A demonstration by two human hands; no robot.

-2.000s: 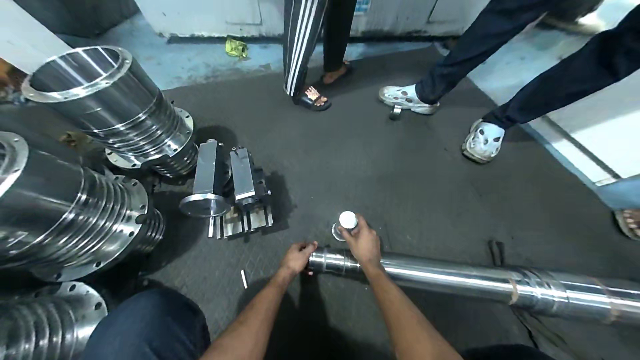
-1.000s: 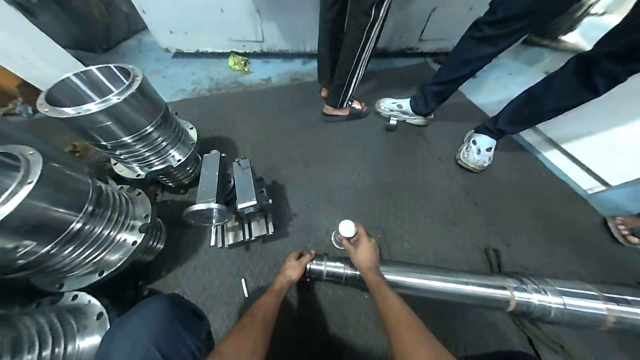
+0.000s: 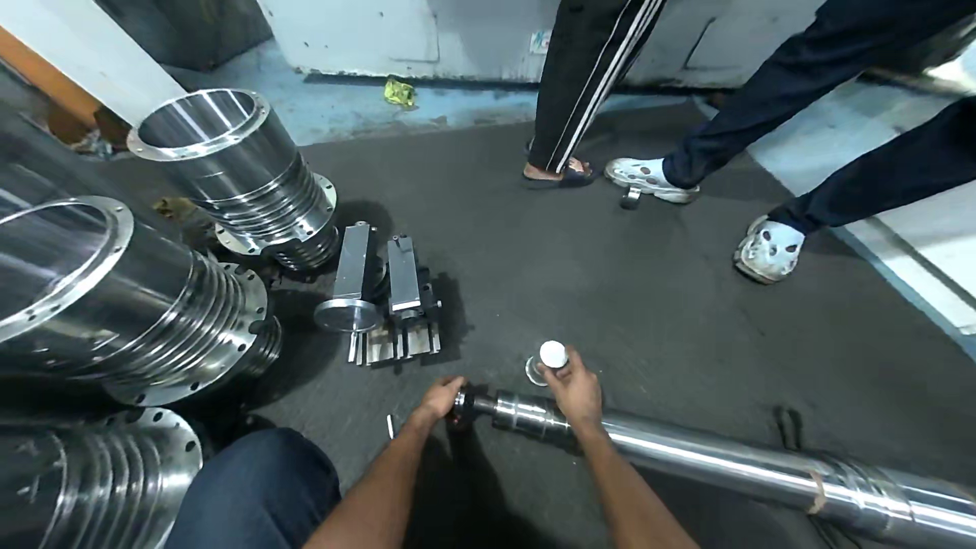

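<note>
A long polished metal shaft [image 3: 709, 450] lies slantwise along the floor at the lower right. My left hand [image 3: 442, 398] grips a dark ring-like fitting [image 3: 462, 404] at the shaft's left end, where a narrower dark neck shows. Just above the shaft, my right hand [image 3: 573, 385] has its fingers around a small container with a round white top [image 3: 553, 354]; its body is mostly hidden. A thin clear or metal ring [image 3: 537, 370] is beside that container, touching or very near my fingers.
Flanged metal cylinders [image 3: 252, 175] stand at the left. Near them is a metal assembly with two blocks [image 3: 404, 282]. A small metal pin [image 3: 390, 426] lies by my left forearm. Two people stand ahead, one in sandals [image 3: 564, 177], one in white clogs [image 3: 768, 250].
My left hand and the end fitting have moved left from the shaft body, and a narrower neck now shows between them. The person in striped trousers has shifted right since the first frame.
</note>
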